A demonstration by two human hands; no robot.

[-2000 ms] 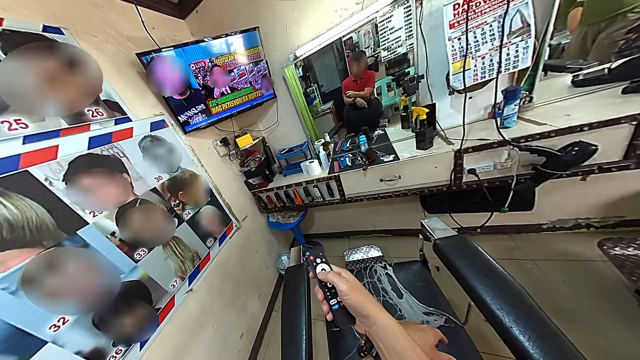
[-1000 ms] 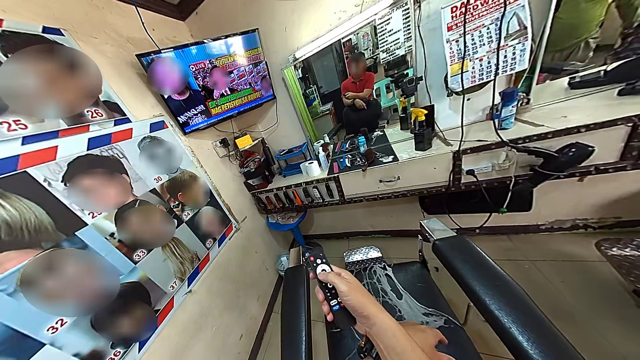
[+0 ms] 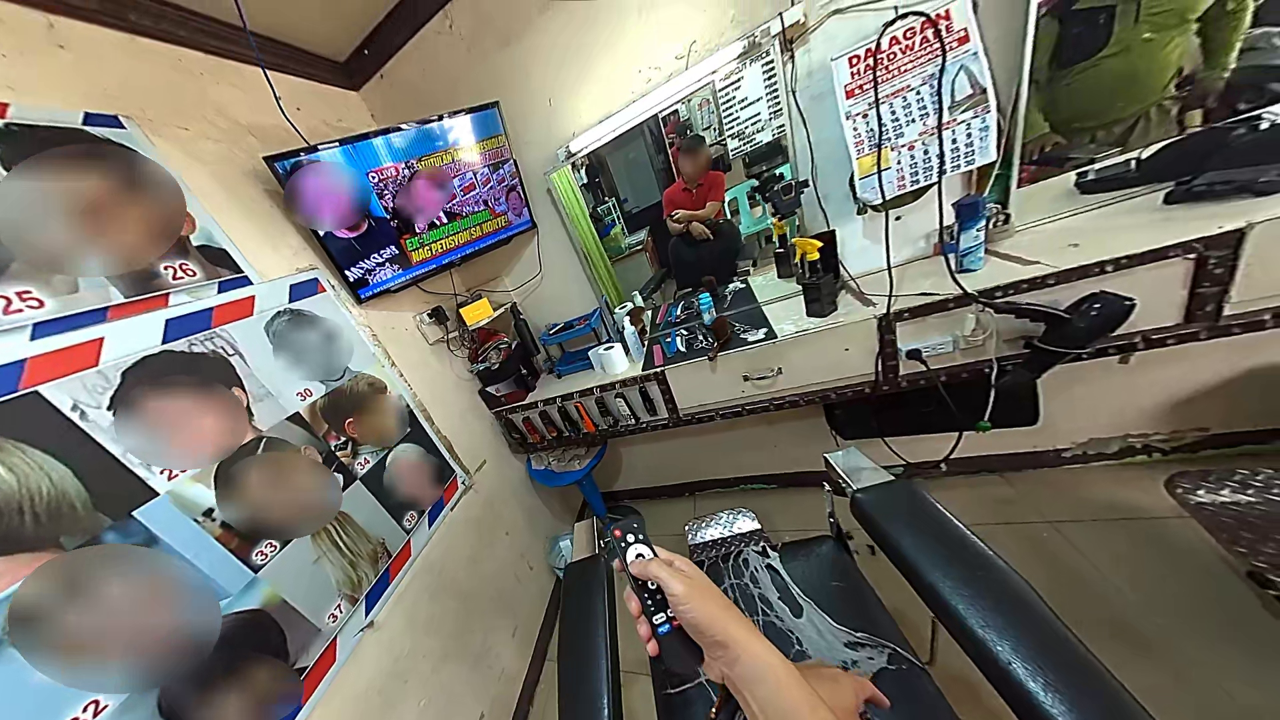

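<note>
My right hand point(image 3: 665, 600) holds a black remote control point(image 3: 645, 585) with its thumb over the upper buttons and its fingers curled around the left side. The remote's top end tilts toward the wall-mounted television point(image 3: 410, 200), which is on. Beneath my right forearm, my left hand point(image 3: 845, 690) shows only in part, near the seat of the black chair point(image 3: 820, 570); its palm is hidden, so whether it holds something cannot be told.
Black padded armrests point(image 3: 590, 640) flank the chair. Ahead, a counter point(image 3: 790, 360) carries tools, tissue and spray bottles below a mirror point(image 3: 650, 190), which reflects a seated person in red. A blue stool point(image 3: 570, 470) stands beneath it. Haircut posters point(image 3: 240, 320) line the left wall.
The picture on the television has changed slightly. Both hands and the remote keep about the same place.
</note>
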